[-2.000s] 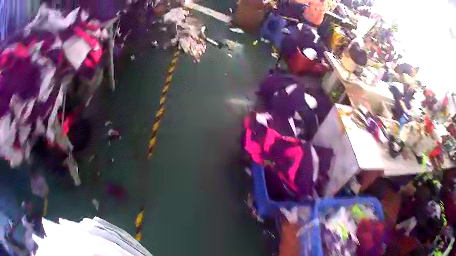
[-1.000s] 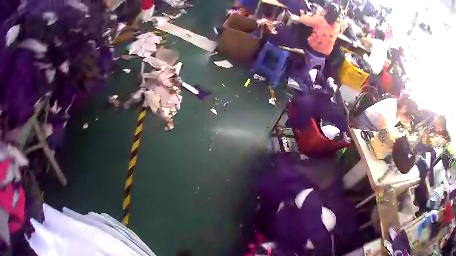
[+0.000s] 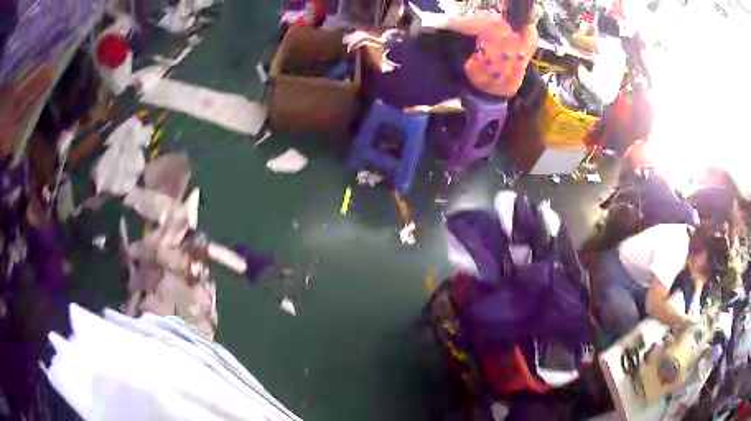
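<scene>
A stack of white and pale blue cut pieces (image 3: 156,370) fans out in layers at the bottom left, close in front of me and cut off by the lower edge. Its pointed ends face up and left. Neither my left hand nor my right hand is in the picture, so what holds the stack is hidden.
Cream scraps (image 3: 169,247) lie on the green floor (image 3: 329,304) at left, beyond the stack. A pale board (image 3: 206,105), cardboard box (image 3: 313,90) and blue stool (image 3: 389,144) stand ahead. A red crate (image 3: 515,366) piled with dark cloth is at right, near a seated person (image 3: 655,255).
The view has moved forward along the floor and turned. The scraps, box and stool are nearer, and the blue crates have left the picture. The white stack reaches slightly higher and farther right.
</scene>
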